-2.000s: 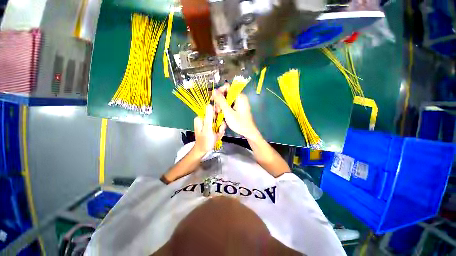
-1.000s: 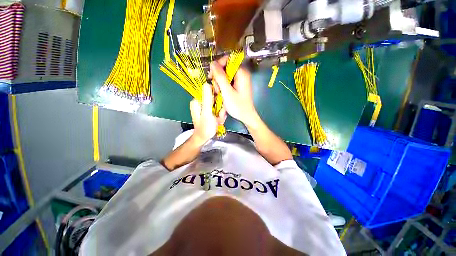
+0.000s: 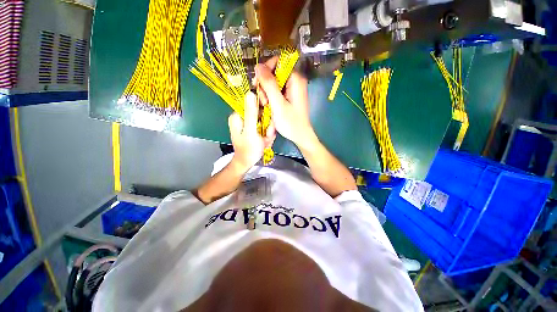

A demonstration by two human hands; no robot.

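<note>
A bunch of yellow lead wires (image 3: pixel 221 84) fans out in a V above my hands, close below the machine head. My left hand (image 3: pixel 245 137) is closed around the left part of the bunch. My right hand (image 3: pixel 286 106) holds the right part, its fingertips at the middle just under the orange-brown guard (image 3: pixel 278 21). The two hands are close together, and the gathered lower ends of the wires show below them. The upper tips on the right and the exact spot at the fingertips are partly hidden by the guard and fingers.
The grey machine head (image 3: pixel 421 27) spans the top right. A large wire bundle (image 3: pixel 160 58) lies left on the green bench (image 3: pixel 201 131); a smaller bundle (image 3: pixel 378 119) and loose wires (image 3: pixel 453 82) lie right. A blue plastic bin (image 3: pixel 467 210) stands at the lower right.
The view has shifted, so the machine head appears larger and sharper and its round blue label has gone from view. Both hands keep their hold on the wires near the guard.
</note>
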